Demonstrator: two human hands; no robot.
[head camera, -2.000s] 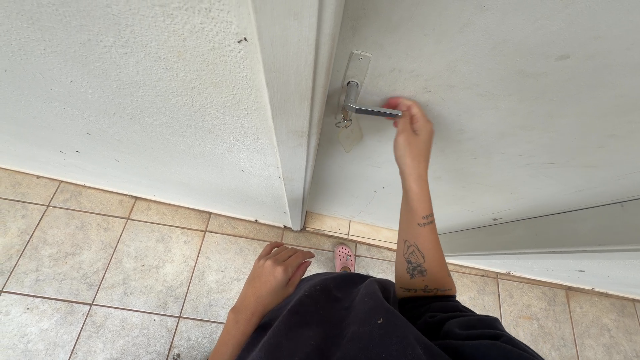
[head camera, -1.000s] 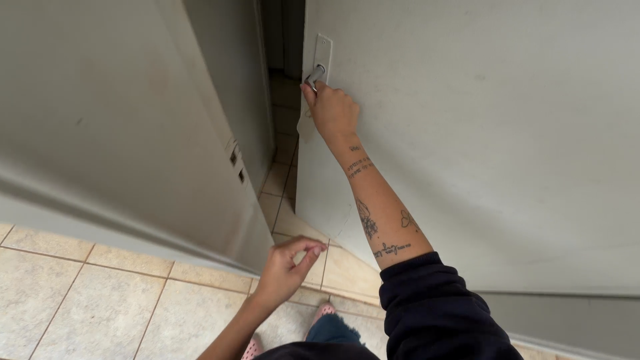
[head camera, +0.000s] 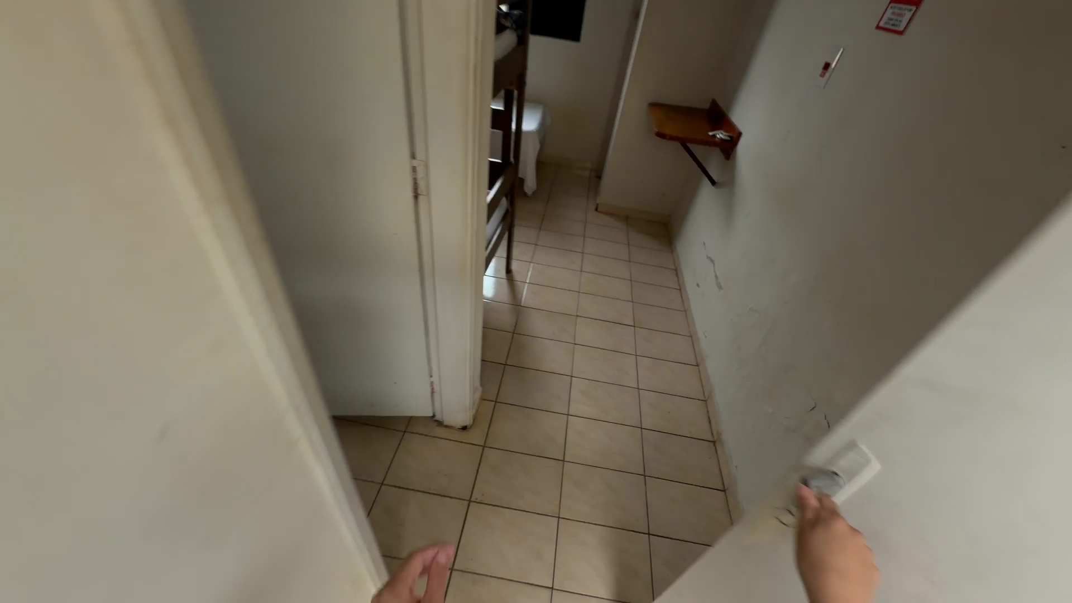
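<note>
My right hand (head camera: 833, 548) is on the metal lever handle (head camera: 822, 481) of a white door (head camera: 946, 419) at the lower right, its fingers closed around the handle. The door stands wide of its frame, with a pale handle plate (head camera: 858, 469) behind the lever. Low in the view, left of the middle, my left hand (head camera: 419, 576) holds nothing, its fingers bent and partly cut off by the lower edge. It is near the doorway's left edge (head camera: 276, 377).
Beyond the doorway a tiled floor (head camera: 603, 402) runs back. At left are a second white door (head camera: 335, 209) and its frame (head camera: 452, 251). A dark wooden bunk bed (head camera: 509, 167) stands behind. A small wooden shelf (head camera: 687, 124) is on the right wall (head camera: 770, 226).
The door was closed two seconds ago and partly open one second ago; now it is swung wide, my right hand still on its handle. The room beyond has come into view.
</note>
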